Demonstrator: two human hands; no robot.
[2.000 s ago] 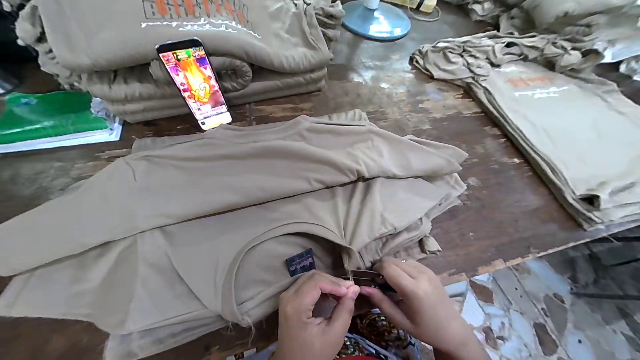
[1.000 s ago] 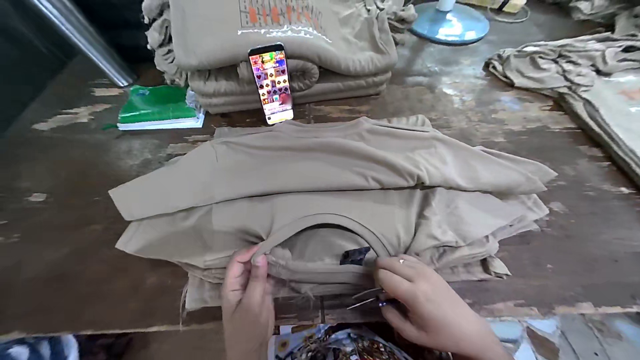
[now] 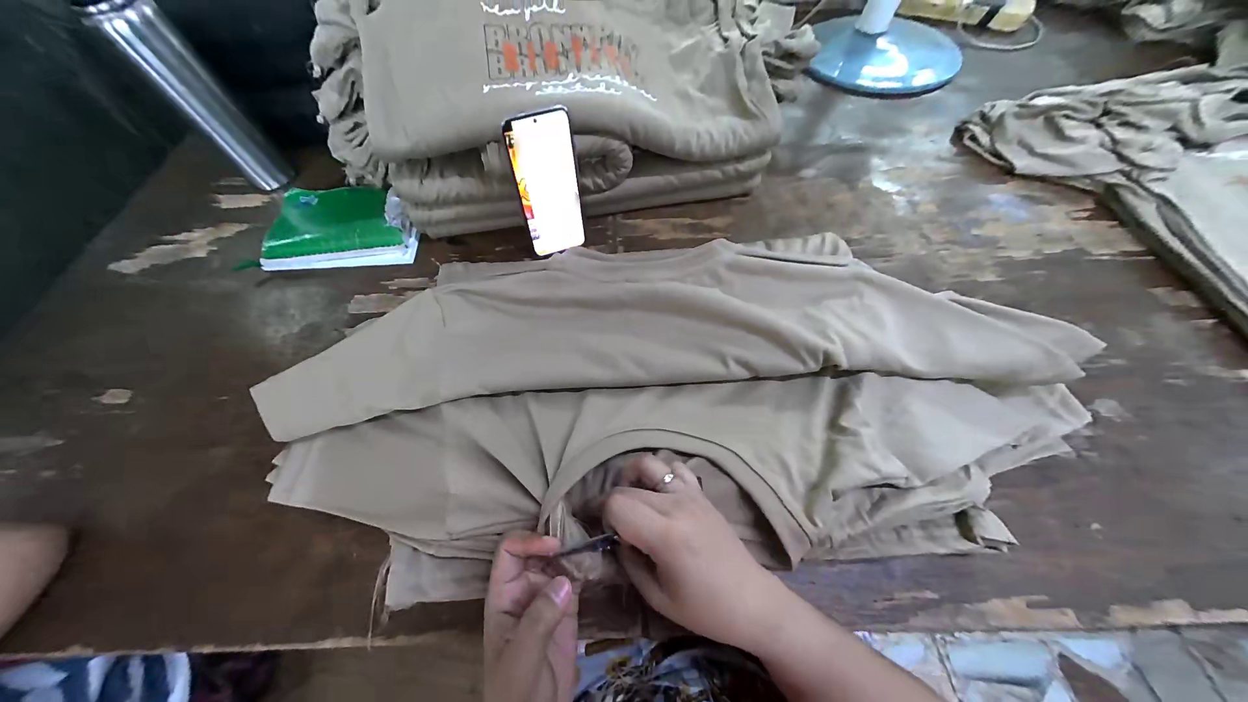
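Beige T-shirts lie stacked near the table's front edge, the top one with its round ribbed collar toward me. My left hand pinches the fabric at the left end of the collar between thumb and fingers. Inside the neck opening, my right hand, with a ring on one finger, holds a small dark thread snipper. Its blades reach the seam beside my left fingertips. Whether the blades are apart cannot be told. Loose threads hang at the stack's lower left corner.
Behind the shirts, a lit phone leans on folded printed shirts. A green notebook and a steel bottle are at left, a blue round base at back. More garments lie right; another person's arm shows left.
My right hand has moved left from the collar's right side to its left end, bringing the snipper beside my left hand. The phone's picture has changed. An arm has appeared at the left edge.
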